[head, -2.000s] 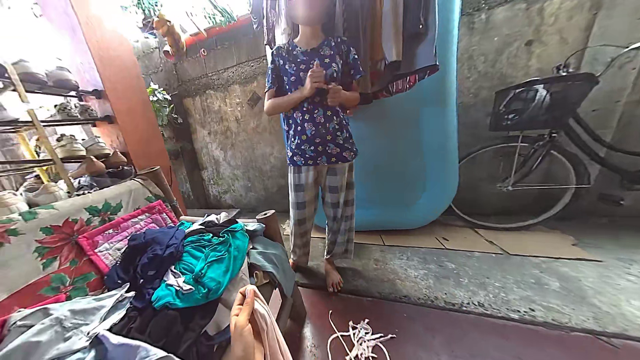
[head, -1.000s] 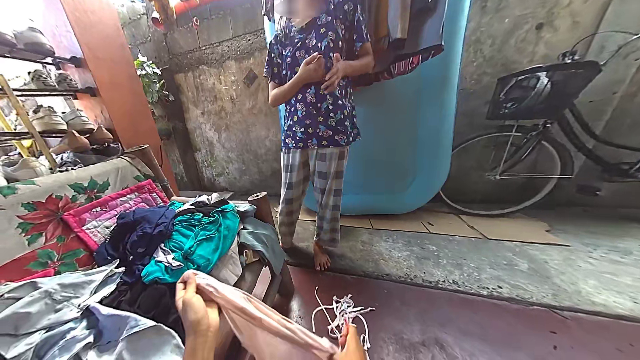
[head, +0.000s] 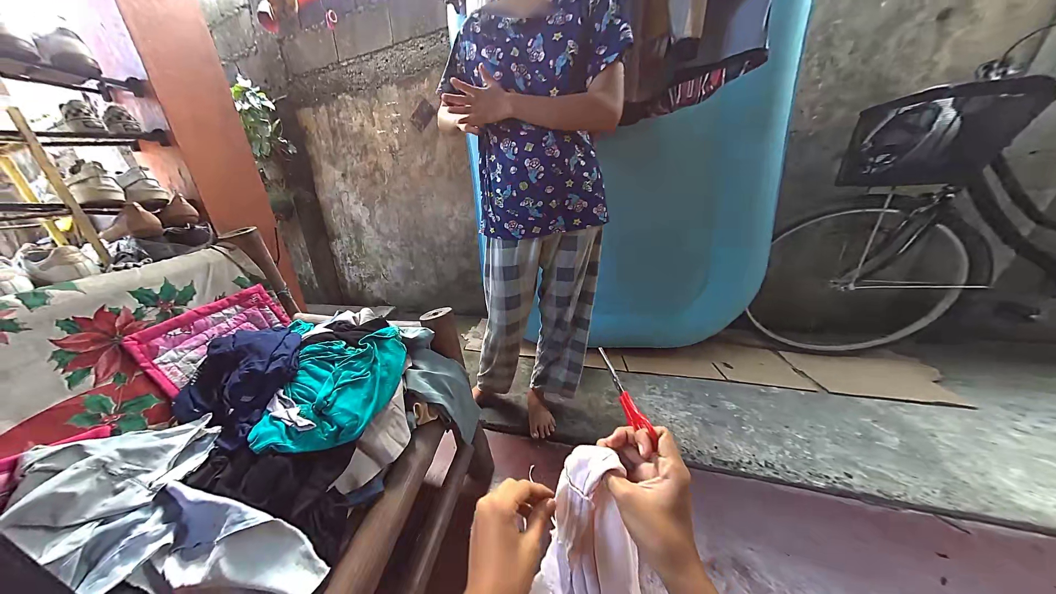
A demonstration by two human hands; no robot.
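Observation:
A pale pink cloth [head: 587, 520] hangs bunched between my hands at the bottom centre. My right hand [head: 656, 503] grips its top edge and also holds a pair of red-handled scissors [head: 634, 408], blades pointing up and left. At the cloth's left side is my left hand [head: 513, 532], thumb and forefinger pinched together near a thin thread; whether the fingers hold the cloth or the thread is unclear. Left of my hands, a teal garment [head: 342, 388], a navy garment [head: 239, 375] and light grey fabric [head: 107, 503] lie heaped on a wooden seat.
A person [head: 536, 165] stands barefoot ahead, hands at the chest. Behind are a blue tub-like panel [head: 693, 223], hanging clothes and flat cardboard [head: 874, 375]. A bicycle [head: 866, 272] leans at right. The seat's wooden armrest [head: 388, 511] borders the left; shoe racks stand beyond.
The red-handled scissors now show in my right hand. The pink cloth, stretched between both hands a second ago, now hangs bunched. The white strips seen on the floor are no longer visible.

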